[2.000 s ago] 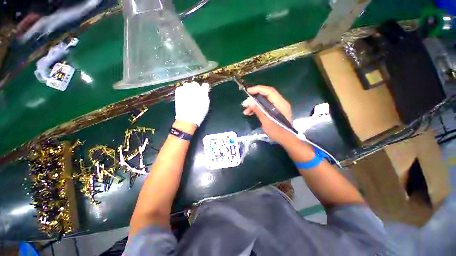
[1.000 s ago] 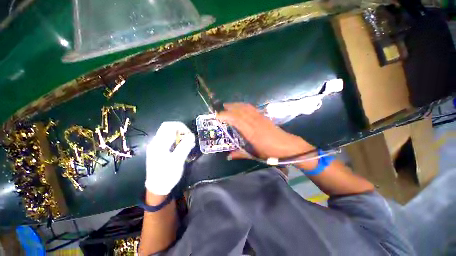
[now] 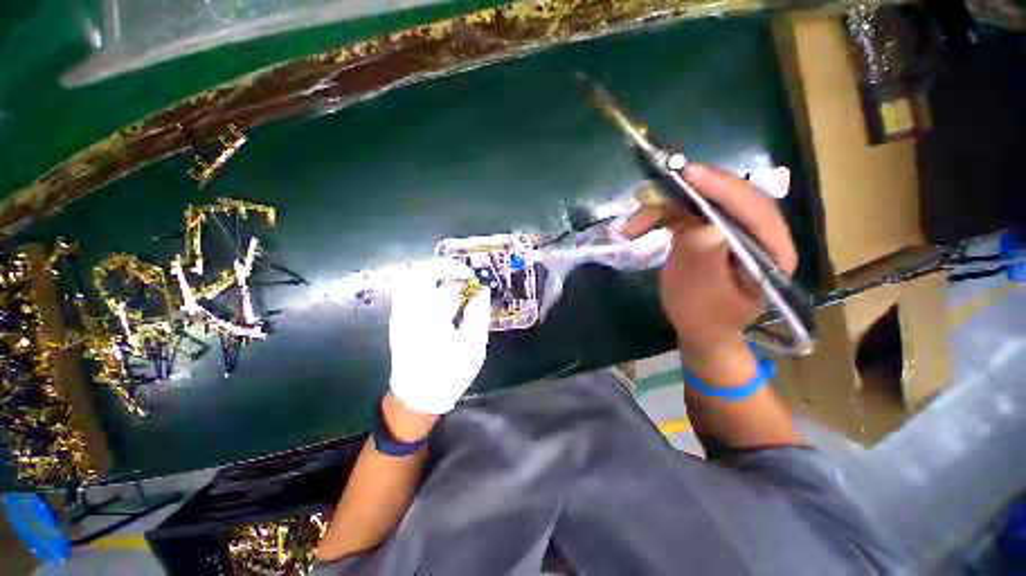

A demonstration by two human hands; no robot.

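Note:
The white square socket housing (image 3: pixel 520 314) lies open on the dark green bench, with blue and dark parts inside. Its bagged white cord (image 3: pixel 585 266) runs off to the right. My left hand (image 3: pixel 439 338), in a white glove, is at the housing's left side and holds a small brass contact strip (image 3: pixel 468 299) over its left part. The glove hides that edge of the housing. My right hand (image 3: pixel 723 242), bare with a blue wrist strap, holds the soldering iron (image 3: pixel 720 216). The iron's tip points up and left, away from the housing.
Loose brass strips with black wires (image 3: pixel 210 295) lie at the left, beside dense gold stock (image 3: pixel 25 371). A worn rail (image 3: pixel 338 77) borders the conveyor at the back. Cardboard (image 3: pixel 827 146) and a tip cleaner (image 3: pixel 897 117) are at right. A black crate (image 3: pixel 186 529) stands below left.
My right hand has moved right and lifted the iron away from the housing. My left hand has moved right with the brass strip onto the housing's left side. The view has shifted.

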